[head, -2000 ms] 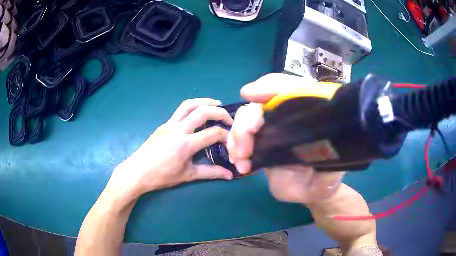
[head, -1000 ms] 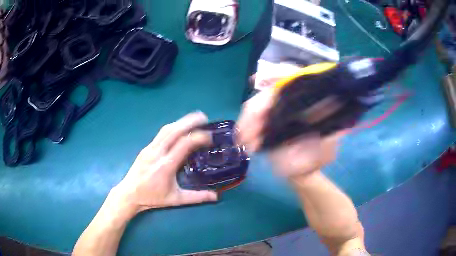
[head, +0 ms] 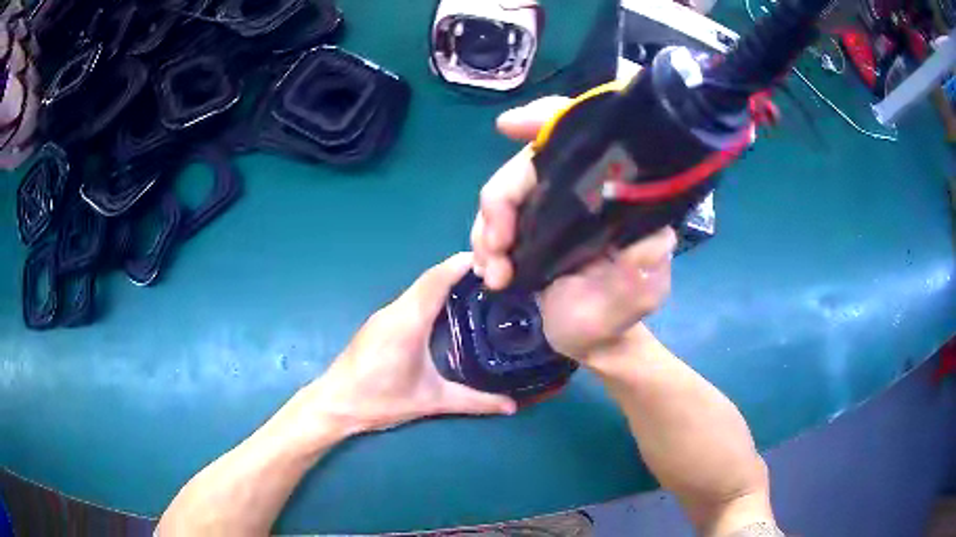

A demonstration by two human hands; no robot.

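A camera unit with a black front cover (head: 493, 341) stands on the green mat near the front edge, its lens facing up. A reddish-brown edge shows under its lower right side. My left hand (head: 404, 351) grips the unit from the left, thumb along its near side. My right hand (head: 598, 283) is closed around the thick black electric screwdriver (head: 618, 157) with its yellow lever. The tool's lower end is over the far side of the cover; its tip is hidden by my fingers and the tool body.
Black front covers (head: 199, 89) lie heaped at the left. A white camera housing (head: 485, 42) stands at the far middle. The screw feeder (head: 671, 26) is partly hidden behind the screwdriver. Pinkish housings (head: 13, 94) show at the far left edge. Red-handled tools (head: 865, 52) lie far right.
The screwdriver has swung more upright and moved in over the cover. My left hand and the unit have shifted right, with my fingers now wrapped behind its far left side.
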